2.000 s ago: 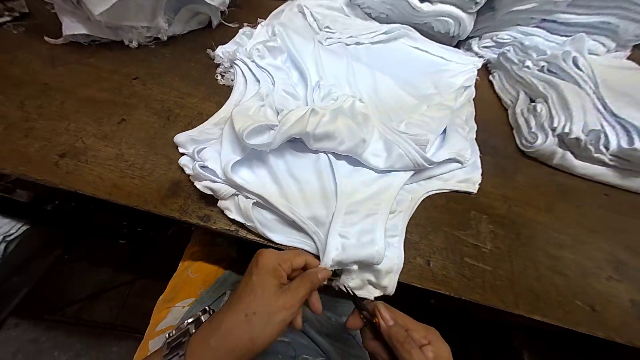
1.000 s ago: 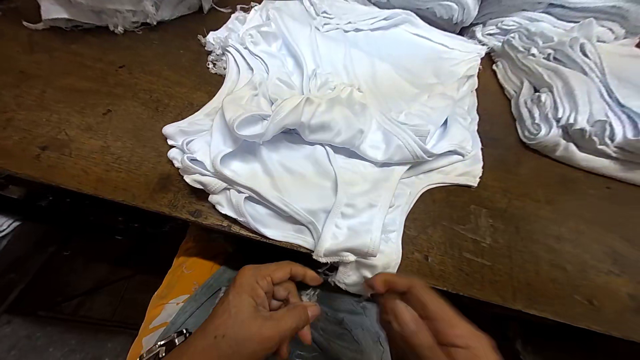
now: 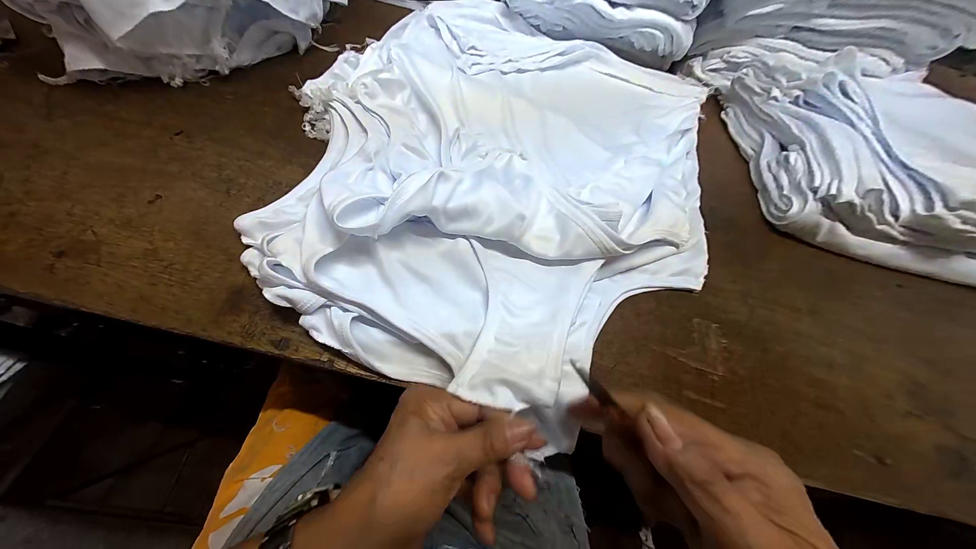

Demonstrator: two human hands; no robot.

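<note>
A pile of white fabric briefs (image 3: 534,313) lies on the wooden table, its narrow lower end hanging over the near edge. My left hand (image 3: 457,450) pinches that end of the cloth between thumb and fingers. Just to its right, my right hand (image 3: 686,457) holds a small dark pointed metal tool (image 3: 593,387), with its tip raised beside the cloth. The tool's lower part is blurred and partly hidden by the fingers, so its exact kind cannot be told. Small white scraps or threads show by the left fingertips.
Folded stacks of white cloth (image 3: 846,160) lie at the right and back right of the wooden table (image 3: 137,198). Frayed white cloth (image 3: 183,34) sits at the back left. Below the near edge are an orange cloth (image 3: 263,457) and grey fabric over the lap.
The pointed tool in my right hand now shows its tip raised above the fingers. My left hand, apart from the briefs' lower end a second ago, is at the cloth again.
</note>
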